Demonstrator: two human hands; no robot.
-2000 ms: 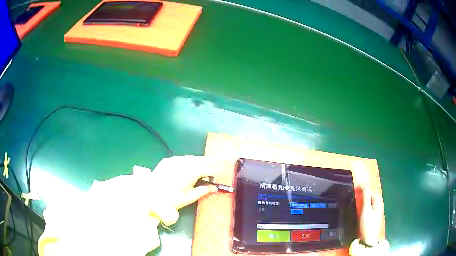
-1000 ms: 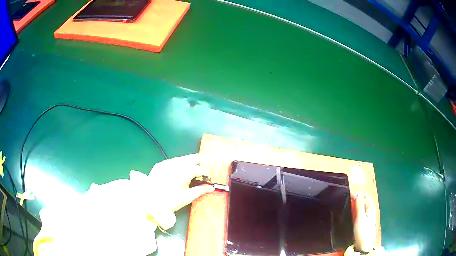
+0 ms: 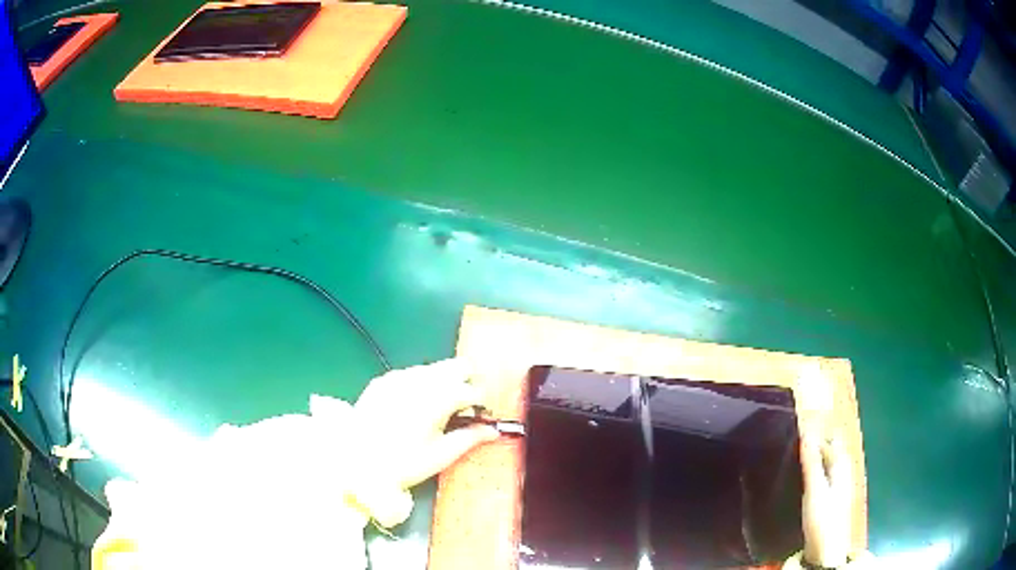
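Observation:
A black tablet with a dark screen lies on an orange foam pad at the lower right. My left hand, overexposed, pinches a small cable plug at the tablet's left short edge; the metal tip meets the edge, but how far it is in cannot be told. My right hand lies along the tablet's right edge with its fingers on the rim. It is washed out and partly cut off by the glare.
A black cable loops over the green bench at the left. Another tablet lies on a foam pad at the upper left, with part of a third pad beyond. A blue monitor screen shows at the left rim.
The tablet's screen was lit with a test page two seconds ago and is now dark. Both hands hold nearly the same places. The view has shifted slightly.

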